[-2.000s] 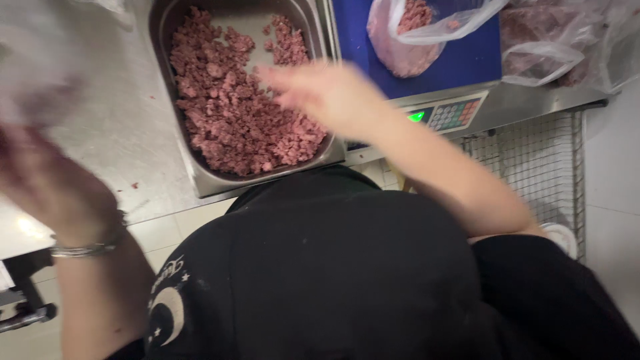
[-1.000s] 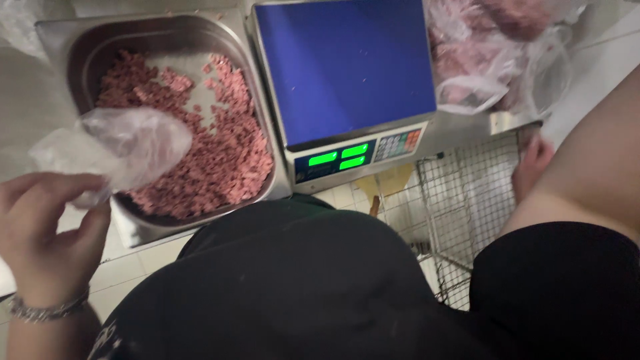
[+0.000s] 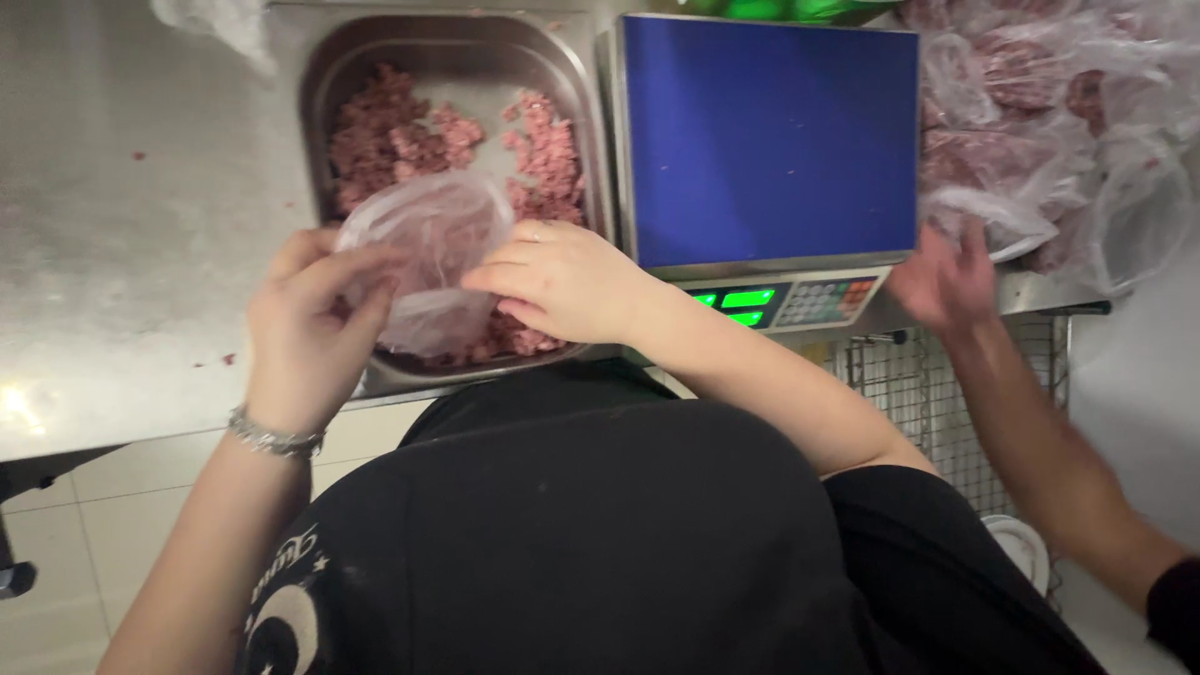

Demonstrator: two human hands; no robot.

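Over a steel pan (image 3: 586, 122) of ground meat (image 3: 380, 131), a clear plastic bag (image 3: 427, 220) hangs with its mouth open. My left hand (image 3: 314, 309), a chain bracelet at its wrist, grips the bag's left rim. My right hand (image 3: 553, 281) holds the rim on the other side, fingertips curled at the edge. The meat lies mostly along the pan's sides, with bare metal between. Close on the right of the pan is a scale with a blue platform (image 3: 769, 141) and lit green displays.
Filled bags of meat (image 3: 1003, 159) are piled right of the scale, where another person's hand (image 3: 947, 272) touches one. A crumpled plastic bag (image 3: 220, 23) lies at the upper left of the steel table (image 3: 141, 216). A wire rack (image 3: 937, 403) stands below the table edge.
Two seconds ago a bag of meat was on the scale; its platform is now bare. My right hand has come to the empty bag in my left. Another person's hand has reached the piled bags.
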